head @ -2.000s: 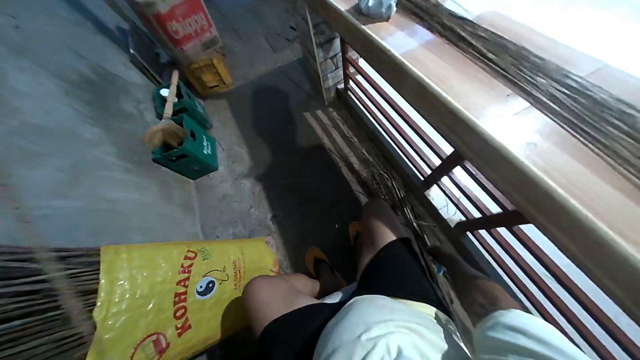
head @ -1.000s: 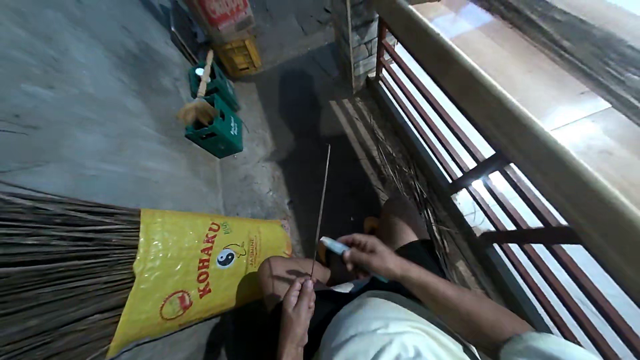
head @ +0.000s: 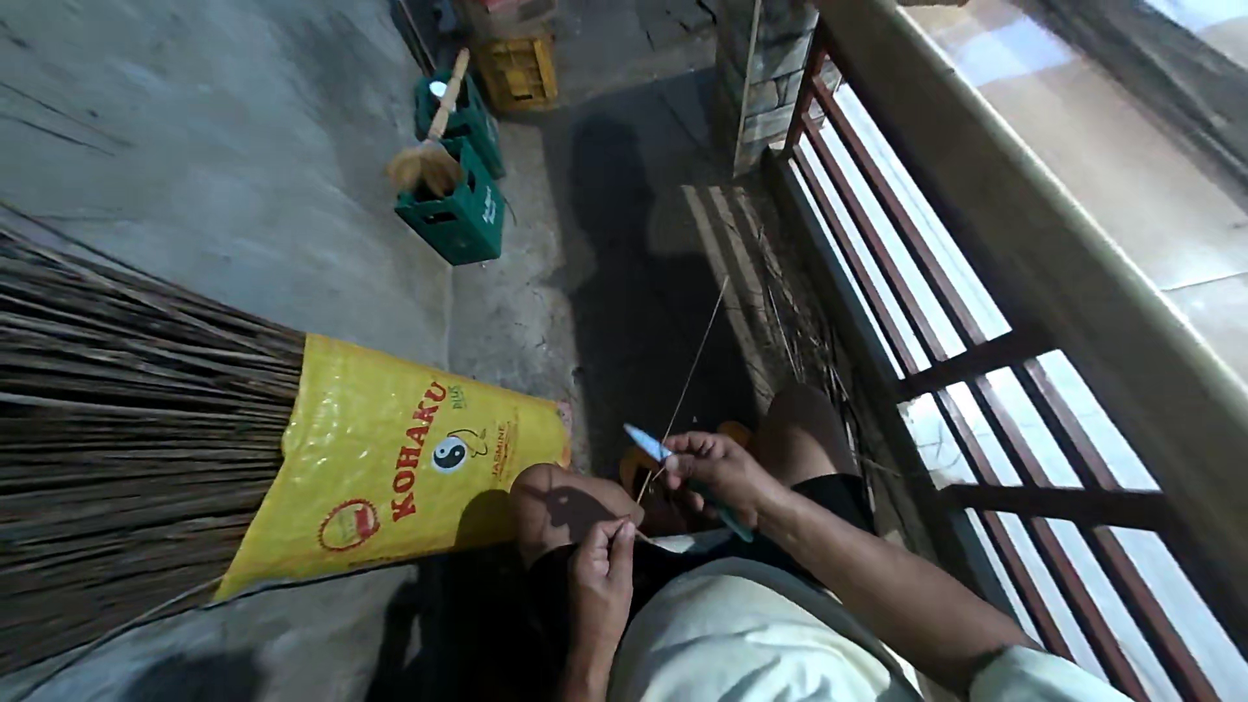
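My left hand (head: 603, 564) is closed on the lower end of a thin stick (head: 694, 363), which slants up and to the right over the floor. In my right hand (head: 714, 476) is a knife (head: 647, 444), its pale blade pointing up and to the left and its greenish handle showing below the fingers. The blade lies close to the stick, just above my left hand; whether it touches cannot be told. Left of my knees lies a yellow plastic sack (head: 390, 468), with a large bundle of thin dark sticks (head: 146, 429) sticking out of its mouth.
Two green plastic crates (head: 466, 219) stand by the wall, with a wooden-handled brush or broom (head: 448, 107) on them. Behind is a yellow crate (head: 519, 73). A railing with reddish bars (head: 985, 409) runs along my right, and loose sticks (head: 780, 292) lie at its foot.
Two seconds ago neither hand showed clearly; one second ago both had come in with stick and knife. Since then the stick's upper end has tilted right. The view has shifted.
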